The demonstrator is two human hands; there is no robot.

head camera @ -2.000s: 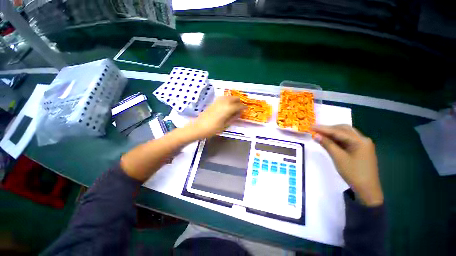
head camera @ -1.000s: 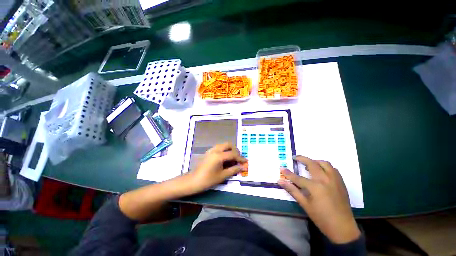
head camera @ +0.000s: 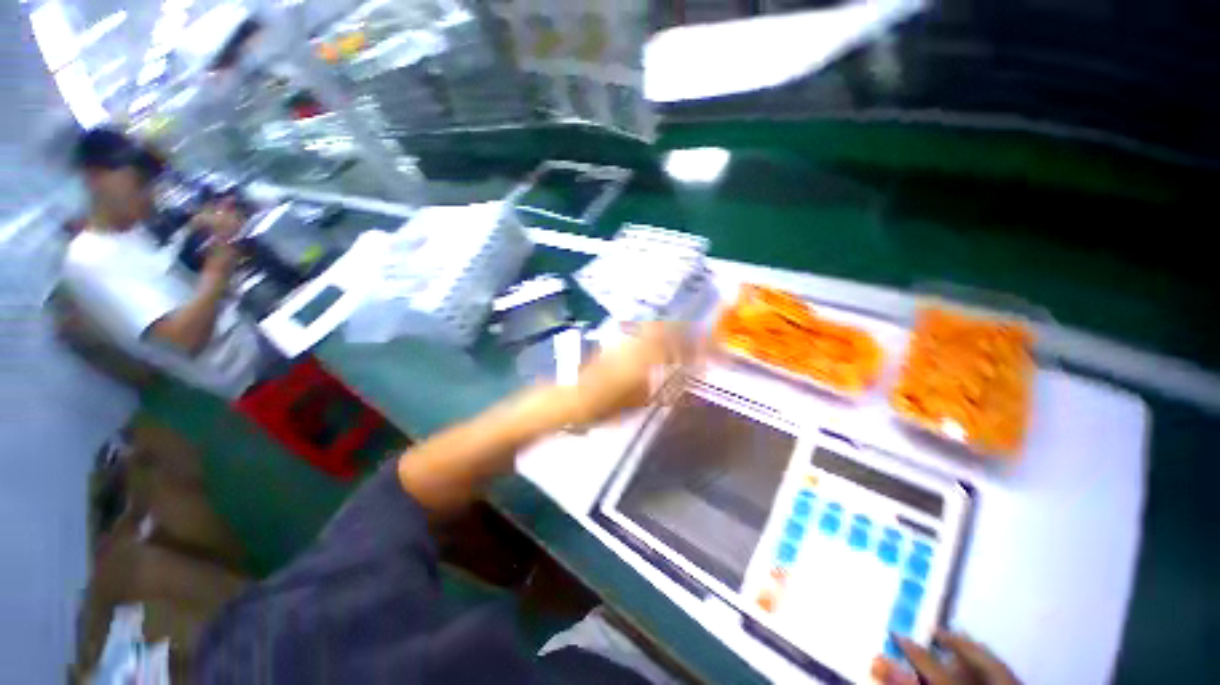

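Note:
The white front housing [head camera: 763,596] lies on the white sheet, with a grey-brown panel at its left and light-blue keycaps [head camera: 876,535] in rows at its right. Orange keycaps [head camera: 772,589] sit below the left blue column. More orange shows at the lower right corner, by the fingertips of my right hand [head camera: 957,661], which is cut off by the bottom edge. My left hand [head camera: 662,359] is blurred above the housing's upper left corner, beside the left tub of orange keycaps [head camera: 800,341]. A second tub of orange keycaps [head camera: 966,379] stands to its right.
A dotted keypad stack [head camera: 645,272] stands behind my left hand. A bagged keypad bundle [head camera: 448,274] and grey board pieces [head camera: 533,311] lie left. An empty frame [head camera: 575,191] lies at the far side. A person [head camera: 147,288] works at far left, near a red crate [head camera: 315,418].
The view has swung left and tilted. My left hand has moved from the housing's lower keys to beside the left tub. My right hand remains near the lower right keys.

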